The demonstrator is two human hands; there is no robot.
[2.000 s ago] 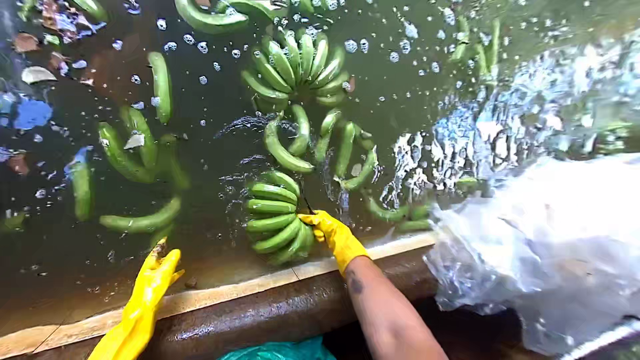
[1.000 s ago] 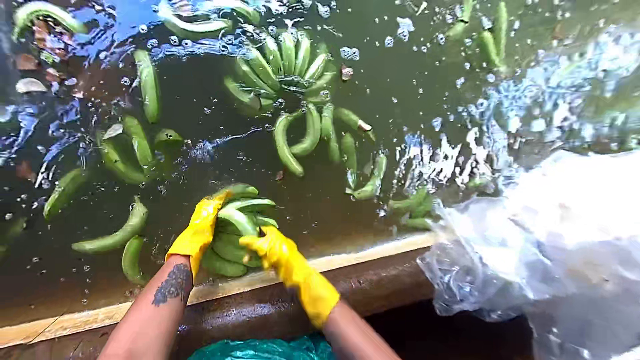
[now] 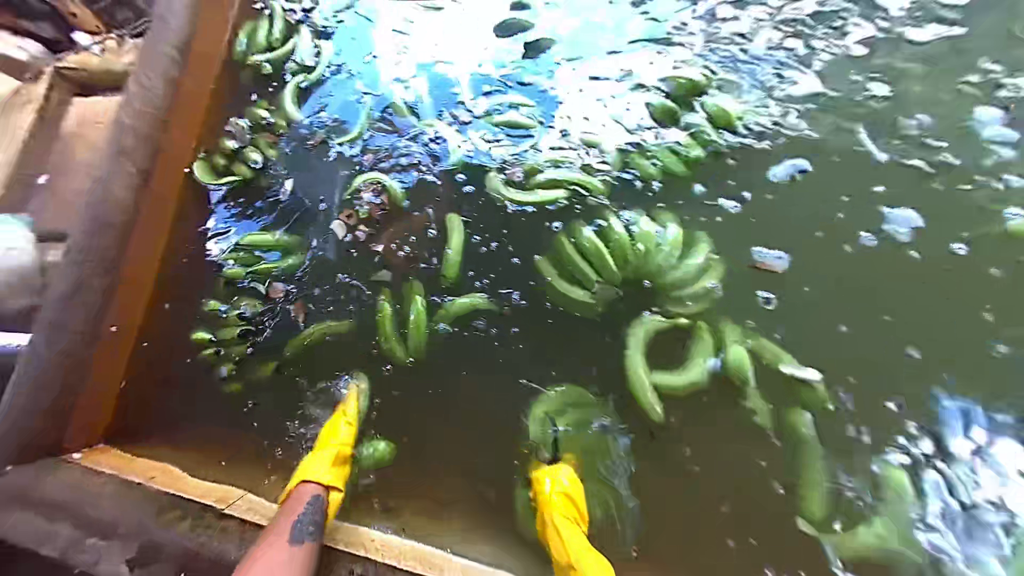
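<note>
Green bananas float in murky water. My left hand (image 3: 332,448), in a yellow rubber glove, reaches to a single green banana (image 3: 362,394) and touches it; the fingers are partly hidden, so a grip cannot be made out. Another banana (image 3: 374,454) lies just right of that glove. My right hand (image 3: 560,504), gloved in yellow too, has its fingers closed round a thin dark tool (image 3: 552,436), its kind unclear. Beneath and beyond it, a blurred hand of green bananas (image 3: 580,420) lies under the surface. A larger banana hand (image 3: 640,256) floats farther off.
The tank's near wooden edge (image 3: 384,548) runs below my hands, and its left wall (image 3: 152,232) rises at the left. More banana clusters (image 3: 260,256) float along that wall. Loose bananas (image 3: 744,368) drift at the right. Foam bits (image 3: 770,258) dot the water.
Both hands were together on a banana hand one second ago; now they are apart, the left at a single banana. The view has swung left, showing the tank's side wall.
</note>
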